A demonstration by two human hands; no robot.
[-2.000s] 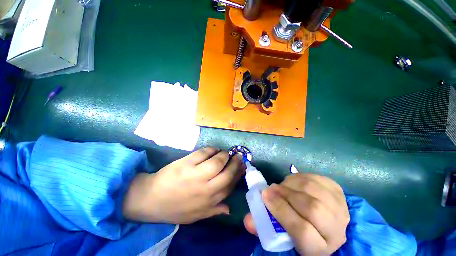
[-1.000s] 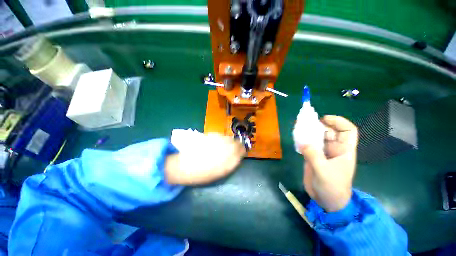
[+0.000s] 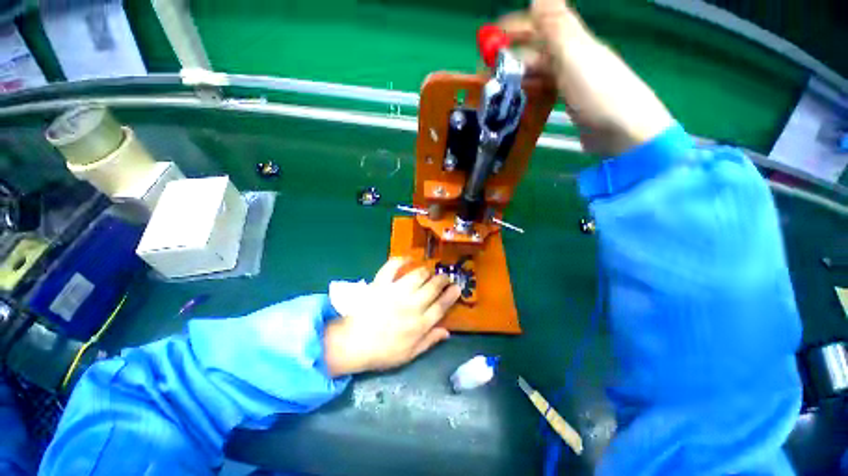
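The orange toggle press point(image 3: 434, 139) stands upright on its orange base. My right hand point(image 3: 544, 42) is raised at the top of the press lever, its fingers around the red grip point(image 3: 491, 42). My left hand point(image 3: 395, 316) lies palm down over the left of the base, fingers spread, fingertips at the edge of the nest point(image 3: 466, 284). A small shiny motor part point(image 3: 453, 272) shows in the nest, partly hidden by the fingertips. The ram is above it. The white glue bottle point(image 3: 474, 374) with blue tip lies on the green bench in front of the base.
A beige-handled craft knife point(image 3: 550, 416) lies right of the bottle. A white wipe point(image 3: 349, 296) is partly under my left hand. Left are a white carton point(image 3: 193, 226), tape rolls point(image 3: 93, 149) and a blue bin point(image 3: 84, 270). Loose small parts point(image 3: 369, 196) lie behind. My right sleeve hides the right side.
My right hand has put down the glue bottle and risen to the lever's red grip. My left hand stays by the nest, its fingers now spread. The view has tilted up.
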